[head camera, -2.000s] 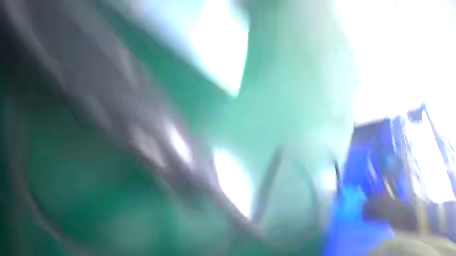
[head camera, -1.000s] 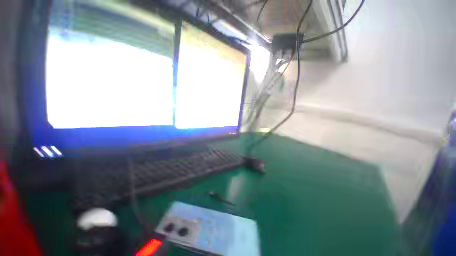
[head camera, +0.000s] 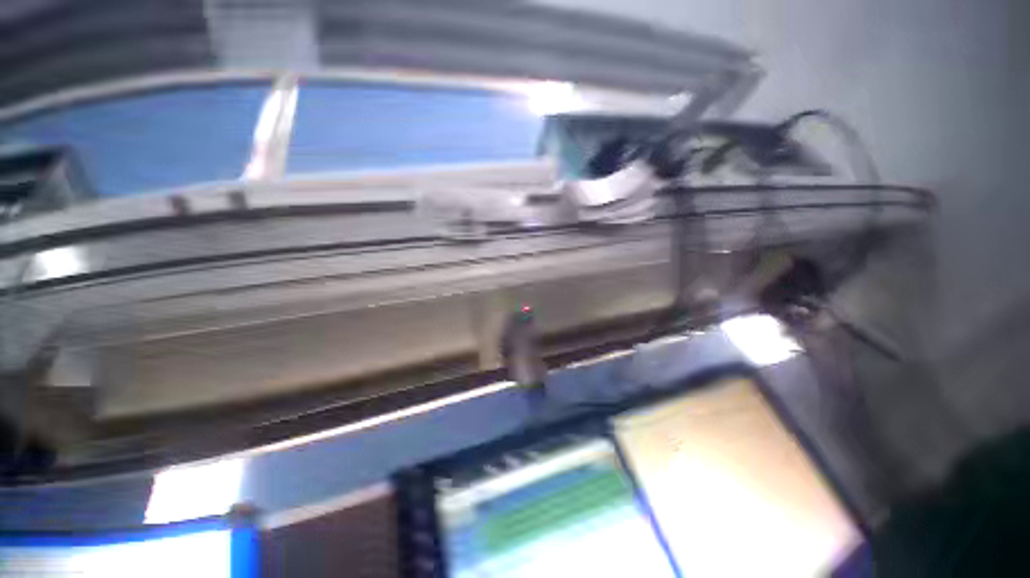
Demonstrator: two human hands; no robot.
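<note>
No hand shows in the head view, which is blurred and tilted up. Nearest in front is a monitor (head camera: 644, 485), cut off by the lower edge, with green table rows beside a pale panel. Part of a second bright screen (head camera: 113, 555) with a blue edge shows at the lower left. A small dark upright piece with a red light (head camera: 524, 344) stands or hangs at the shelf above the monitor; I cannot tell what it is.
A long shelf (head camera: 339, 254) crosses the view above the monitors. Dark cables (head camera: 791, 277) bunch at its right end. White labels (head camera: 194, 489) hang low at the left. A pale wall (head camera: 971, 124) stands at the right.
The view has swung up from the bench. The keyboard, the pale blue slab and the red block have left the picture; the shelf and a second screen have come in.
</note>
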